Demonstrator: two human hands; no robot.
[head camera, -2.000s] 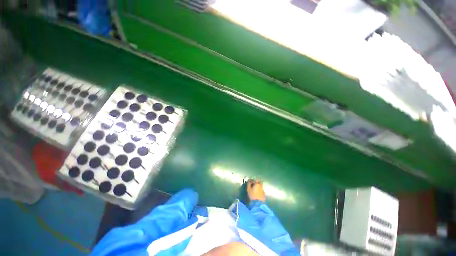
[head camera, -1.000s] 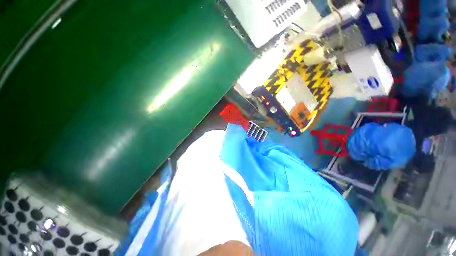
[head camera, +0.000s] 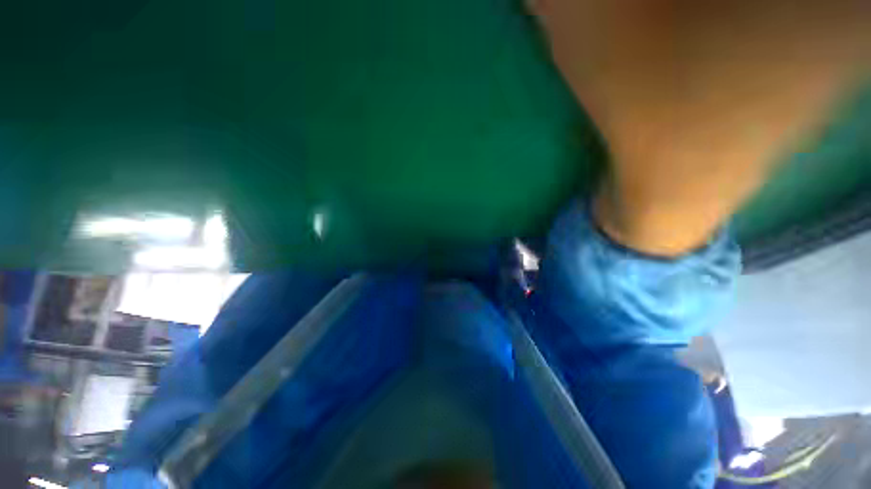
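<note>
My right hand (head camera: 702, 105) is very large, close and blurred at the upper right. The wrist comes out of a blue sleeve, and the hand is cut off by the top edge. Its fingers and anything in them cannot be made out. The green bench top (head camera: 382, 134) fills the upper part of the view behind the wrist. My left hand is not in view. No round black part or foam tray can be made out.
A pale flat surface (head camera: 802, 325) with a dark edge lies at the right. Bright white shapes and a blurred rack-like frame (head camera: 91, 353) show at the left. A yellow cable-like strand (head camera: 783, 468) is at the lower right.
The view has swung away from the trays and the striped machine and is now close to the green surface. My right hand has come up large in front of the camera.
</note>
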